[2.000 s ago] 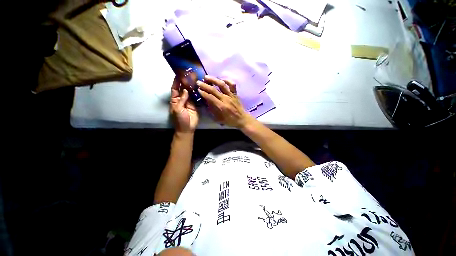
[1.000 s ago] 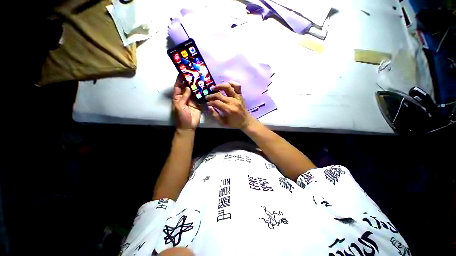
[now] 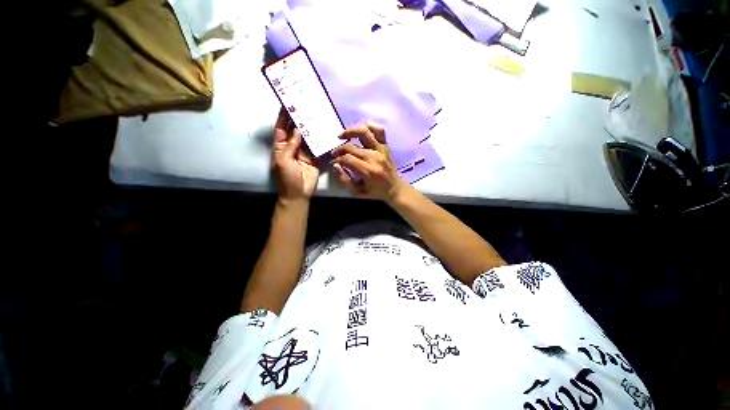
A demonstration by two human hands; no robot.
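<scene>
A smartphone [image 3: 304, 102] with a lit white screen and a dark reddish edge is tilted above the table's front part. My left hand [image 3: 294, 164] holds it from below at its lower left side. My right hand [image 3: 367, 162] is at the phone's lower right corner, fingers bent, with fingertips at the screen's edge. Whether it also grips the phone is hard to tell. Lilac cut pieces [image 3: 392, 120] lie in layers on the table, behind and to the right of the phone.
White table [image 3: 192, 156]. A brown bundle [image 3: 144, 64] and a white crumpled piece [image 3: 210, 32] lie at left. Purple strips [image 3: 472, 18] lie at the far side, yellowish strips [image 3: 600, 85] at right. An iron [image 3: 660, 172] stands by a clear plastic bag [image 3: 640, 108] at the right edge.
The phone screen went from a dark screen to colourful icons and now to a white page. My right fingers moved from over the screen to its lower right corner.
</scene>
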